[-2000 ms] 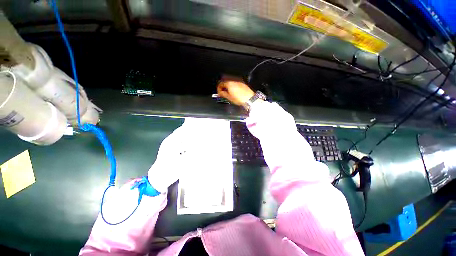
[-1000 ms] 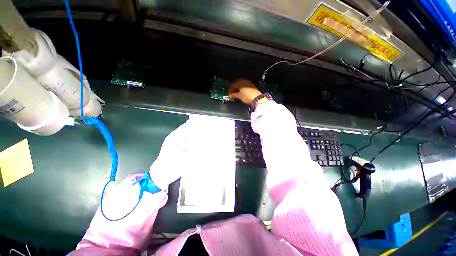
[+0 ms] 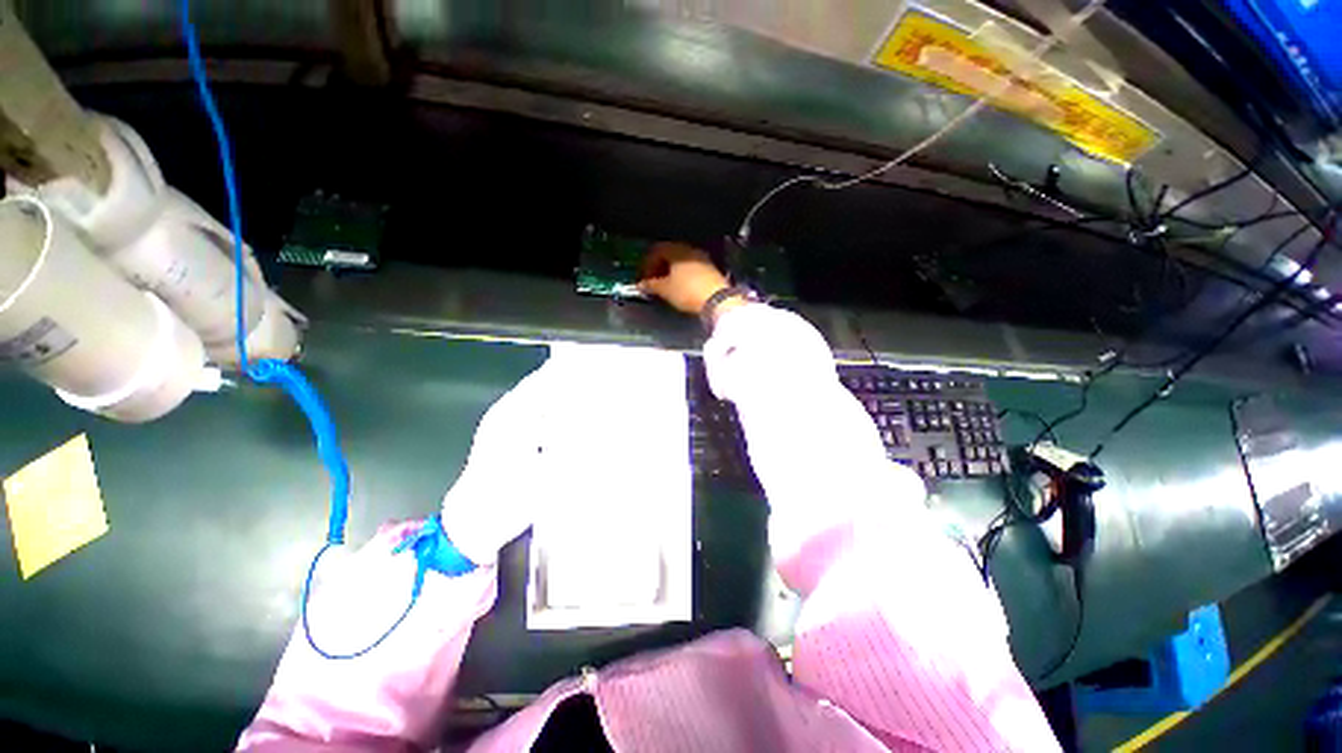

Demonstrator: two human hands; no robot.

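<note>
A green circuit board (image 3: pixel 611 263) with a pale connector on its near edge lies on the dark line. My right hand (image 3: pixel 683 277), bare, is over the board's right end, fingers bent down at it; the fingertips are too dark to show a grip. My left hand (image 3: pixel 498 468), in a white glove, is at the left side of the long white carton (image 3: pixel 611 493); glare blends the two and hides its fingers. A second green board (image 3: pixel 333 236) lies further left on the line. A dim board (image 3: pixel 764 268) shows right of my right hand.
A black keyboard (image 3: pixel 942 424) is partly under my right sleeve. A handheld scanner (image 3: pixel 1071 497) lies right of it with its cable. White tubes (image 3: pixel 125 316) stand at far left, near a blue coiled cord (image 3: pixel 312 419) and yellow note (image 3: pixel 56 506). A thin white cable (image 3: pixel 839 183) hangs from the shelf.
The boards on the line appear further left, and my right hand has shifted left along with the nearer one. The view has also shifted slightly. My left hand stays at the carton.
</note>
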